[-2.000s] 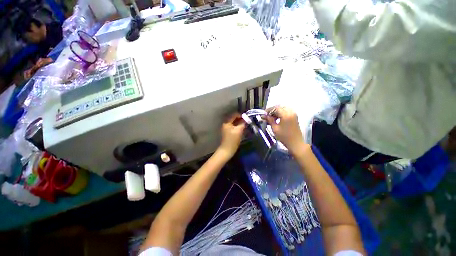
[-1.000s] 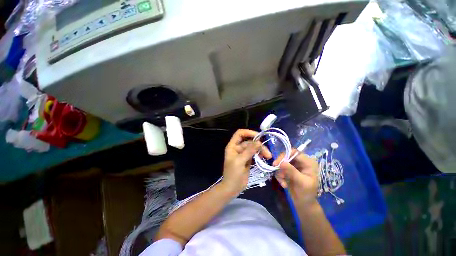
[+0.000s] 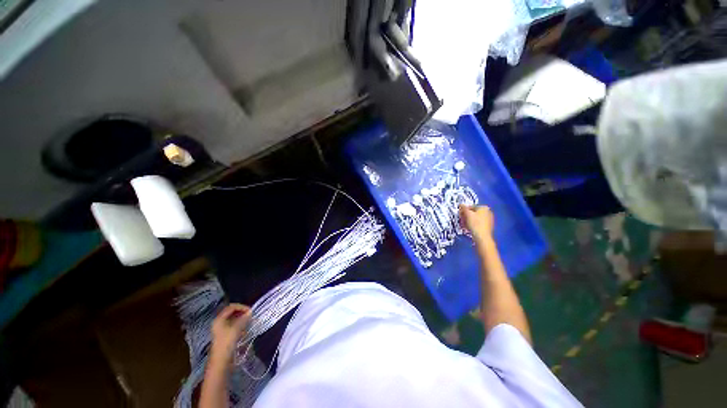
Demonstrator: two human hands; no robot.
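My right hand [image 3: 478, 220] is over the blue tray [image 3: 511, 209], its fingers closed at a coiled cable [image 3: 465, 196] at the right end of a row of small white coils. My left hand [image 3: 231, 320] is at the lower left, at the edge of the uncoiled cable bundle [image 3: 307, 280]. Its fingers are bent and blurred, and I cannot tell whether they hold a cable. The two white winding posts [image 3: 162, 209] stand bare on the machine's front.
The machine [image 3: 263, 48] fills the upper left, with its dark tying head [image 3: 406, 92] above the tray. Brown cardboard boxes [image 3: 151, 351] are at the lower left. A person's pale sleeve [image 3: 666, 143] is at the right. A red object [image 3: 673, 339] lies at the lower right.
The coil held in both hands has gone from in front of me. My right hand has moved right to the tray, my left hand down and left to the bundle. The view has tilted down and right.
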